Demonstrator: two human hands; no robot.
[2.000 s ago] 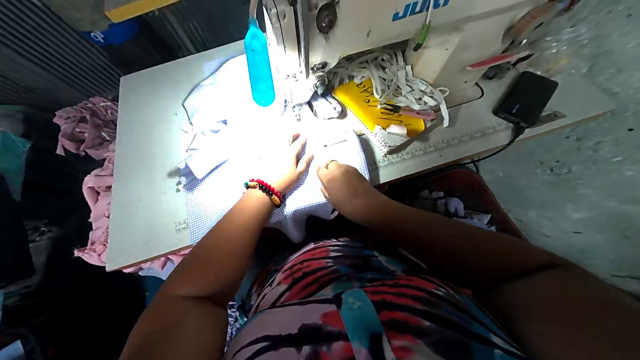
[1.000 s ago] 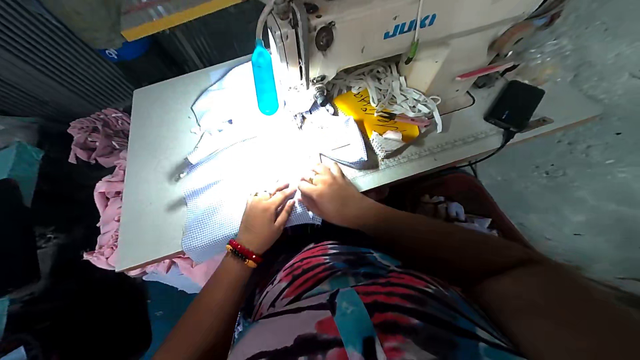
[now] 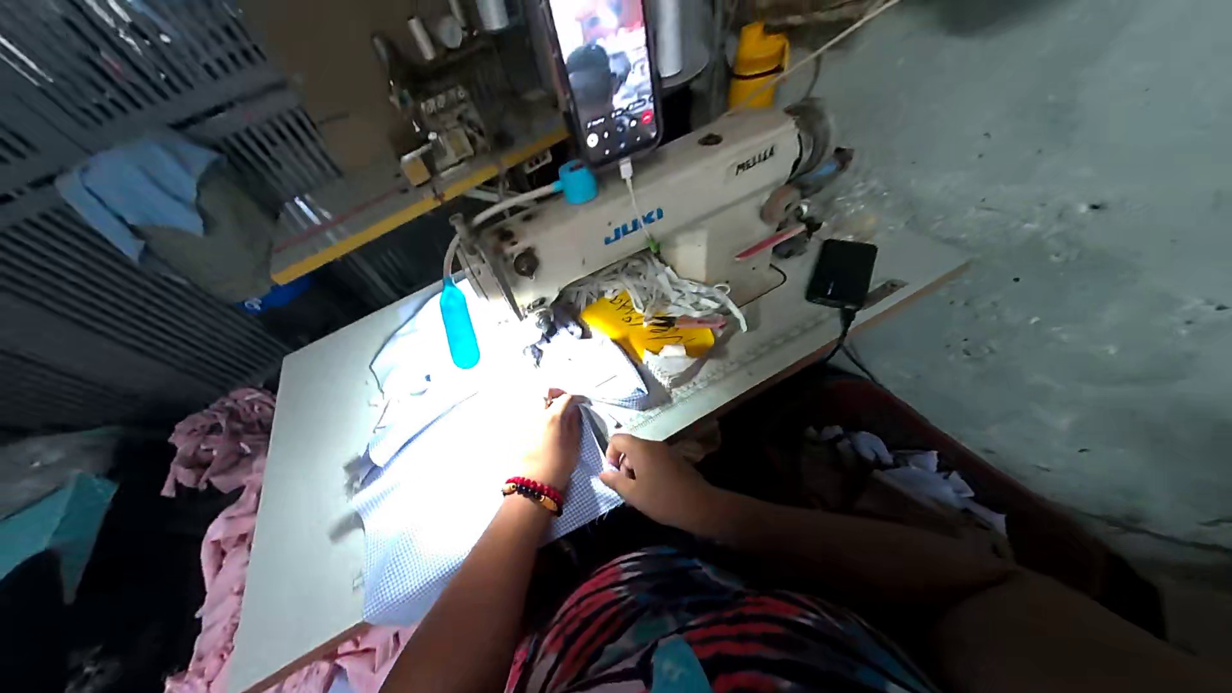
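A white and blue checked cloth (image 3: 423,549) lies on the sewing table under the needle area of a Juki sewing machine (image 3: 626,221). My left hand (image 3: 558,438), with beaded bracelets at its wrist, rests on the cloth near its right side, fingers bent toward the machine. Close by on the right, my right hand (image 3: 659,476) is curled at the cloth's edge, thumb and fingers pinched together on it. A folded piece of similar cloth (image 3: 602,371) lies beyond my left hand. Strong lamp glare hides detail around the needle.
A blue lamp (image 3: 460,327) hangs left of the machine head. White strips (image 3: 645,284) and a yellow piece with writing (image 3: 640,327) lie under the arm. A phone (image 3: 606,77) stands above; a black power bank (image 3: 841,272) lies right. Pink fabric (image 3: 221,539) hangs at the table's left.
The view has tilted up, showing more of the machine and the phone. My hands, close together a second ago, are now slightly apart, the left one farther forward on the cloth.
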